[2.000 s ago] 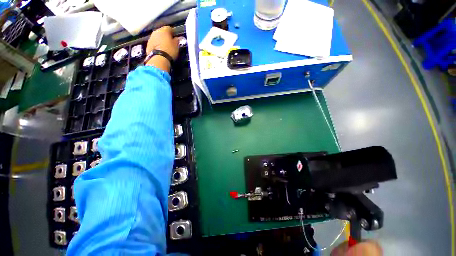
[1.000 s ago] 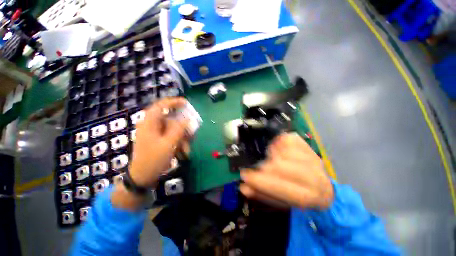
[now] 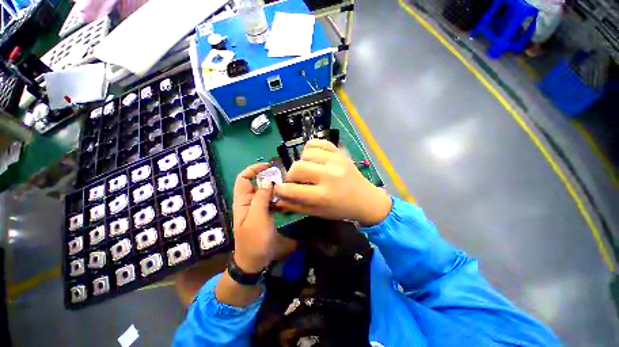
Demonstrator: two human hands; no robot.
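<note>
My left hand (image 3: 254, 223) holds a small white-silver square housing unit (image 3: 269, 177) between thumb and fingers, in front of the fixture. My right hand (image 3: 326, 181) is beside it, its fingertips at the unit's right edge; whether they grip anything is hidden. The black toggle-clamp fixture (image 3: 303, 116) stands just behind my hands with its upper part raised. My right hand covers part of its lower portion. A loose unit (image 3: 260, 123) lies on the green mat near the blue box.
The front black tray (image 3: 222, 223) holds many units at left. The rear tray (image 3: 84, 150) has units along its back row. The blue control box (image 3: 254, 88) carries a clear bottle (image 3: 252, 22) and paper (image 3: 291, 34). A person's arm shows at upper right.
My left hand has come from the rear tray to the front of the fixture with a unit. My right hand has left the clamp handle and met it. The fixture's upper part has swung up.
</note>
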